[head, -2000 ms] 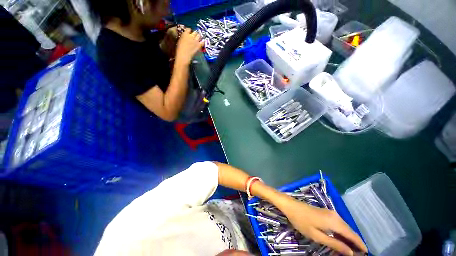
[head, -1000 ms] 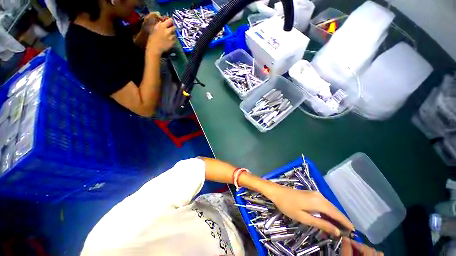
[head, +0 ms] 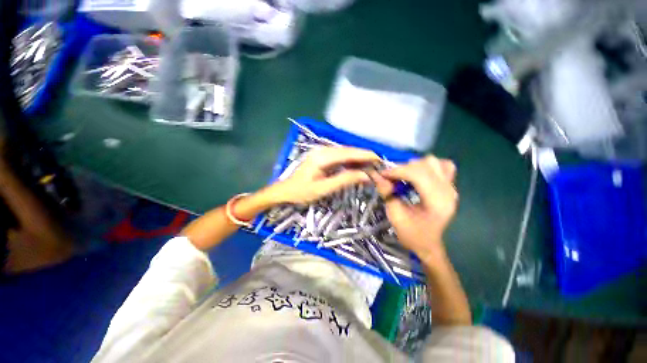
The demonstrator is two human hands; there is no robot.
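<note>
A blue parts tray (head: 294, 145) heaped with silver metal parts (head: 340, 223) lies at the near edge of the bench. My left hand (head: 330, 174) is over the tray, palm down, with its fingertips at something small near the tray's far right part. My right hand (head: 424, 198) meets it there, fingers bent, with a small dark blue thing between the fingers. The image is blurred, so what the fingertips hold is unclear. A clear packing box (head: 386, 106) with a white lining stands just beyond the tray.
Two clear side boxes (head: 124, 71) with loose parts stand at far left. A black flat case (head: 489, 103) and crumpled plastic bags (head: 582, 85) lie at right. An empty blue tray (head: 599, 227) is at right. A green bin (head: 401, 319) with parts is below the bench edge. Another person's arm (head: 32, 213) shows at left.
The view has swung right, bringing the empty blue tray and green bin into sight. My right hand has come fully into view and meets my left hand over the parts tray.
</note>
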